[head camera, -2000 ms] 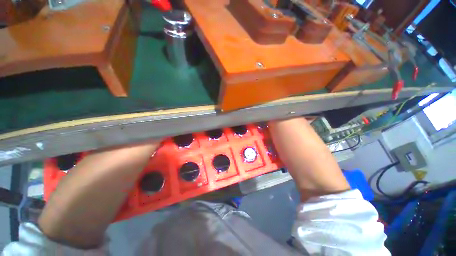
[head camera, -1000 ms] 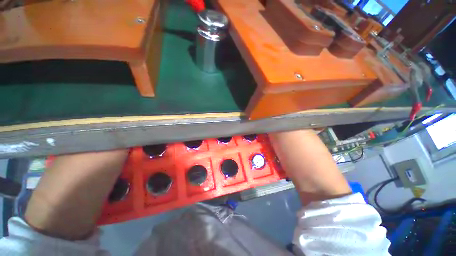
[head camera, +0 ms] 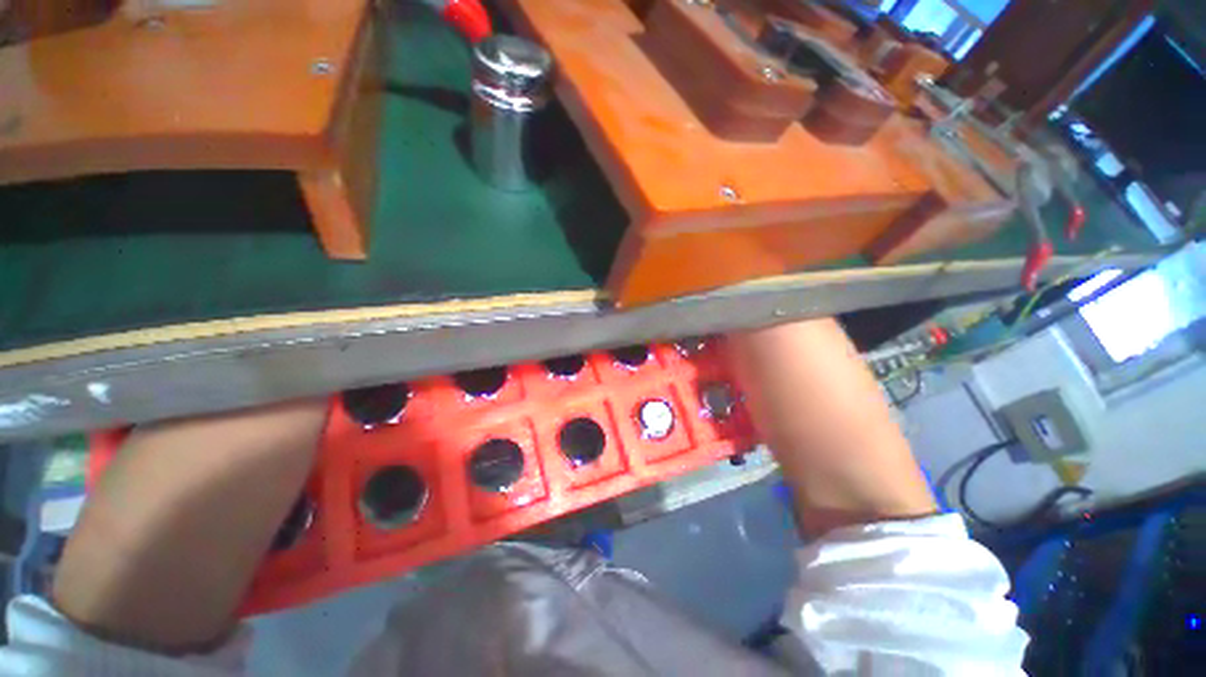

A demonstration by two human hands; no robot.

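Note:
The red-orange compartment tray (head camera: 437, 529) lies below the bench edge, tilted, its far part hidden under the bench. Its square pockets hold several dark round watch heads (head camera: 394, 496). One disc (head camera: 655, 419) shows a bright white face. My left forearm crosses the tray's left side and my right forearm its right side. Both forearms run under the bench edge, so both hands are hidden and their grip cannot be seen.
The bench edge (head camera: 437, 337) crosses above the tray. On the green top stand an orange-brown fixture board (head camera: 741, 199), another board (head camera: 199, 93) and a silver metal cylinder (head camera: 509, 119). A grey wall box (head camera: 1045, 430) with cables is at the right.
The view has shifted slightly, so the bench things sit a little further left than one second ago. A dark disc beside the white-faced one now shows more clearly. The forearms keep nearly the same pose.

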